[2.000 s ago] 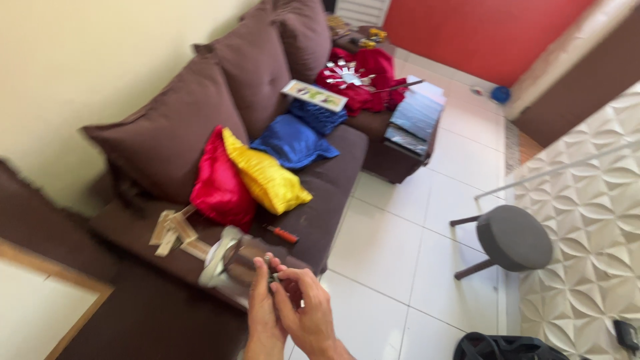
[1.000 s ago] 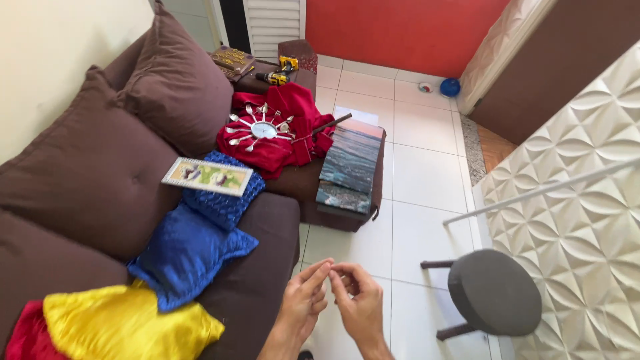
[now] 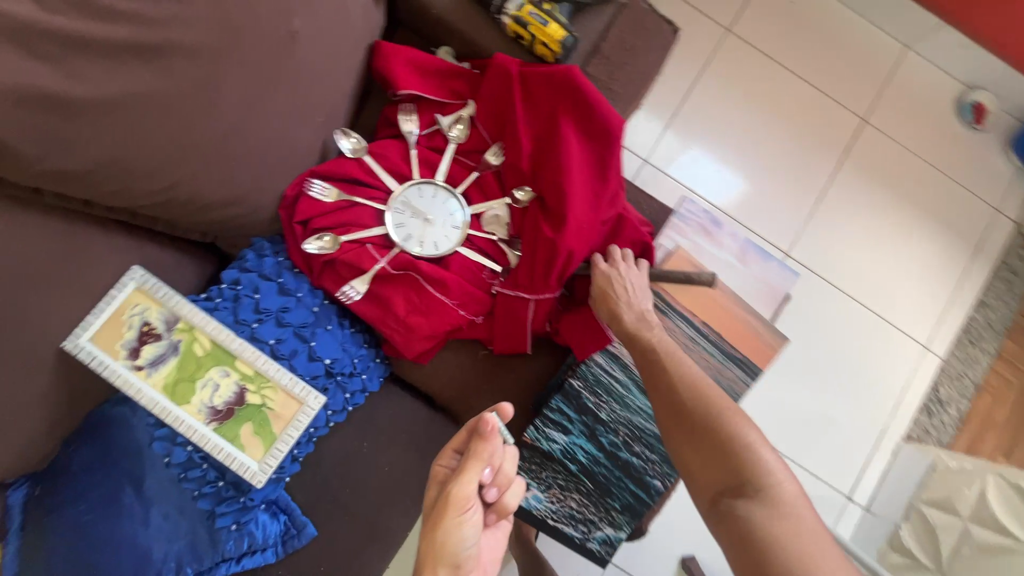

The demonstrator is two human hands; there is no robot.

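My left hand (image 3: 472, 488) holds a small pale object (image 3: 502, 428) between thumb and finger, low in the middle of the head view. My right hand (image 3: 622, 292) reaches to a dark rod (image 3: 680, 277) that lies across the edge of a red cloth (image 3: 552, 160), its fingers over the rod. On the cloth lies a wall clock (image 3: 428, 218) with forks and spoons set around its face. Seascape picture panels (image 3: 600, 440) lie under my right forearm. What the rod's other end looks like is hidden by the hand and cloth.
A framed flower picture (image 3: 192, 376) lies on a blue ruffled cushion (image 3: 296, 296), with a smooth blue cushion (image 3: 104, 496) beside it on the brown sofa (image 3: 368, 488). A yellow power drill (image 3: 540, 28) lies at the top. White floor tiles (image 3: 848, 320) run along the right.
My hands were together a second ago; now they are apart, and my right hand has reached to the dark rod by the red cloth. The view has moved closer to the clock.
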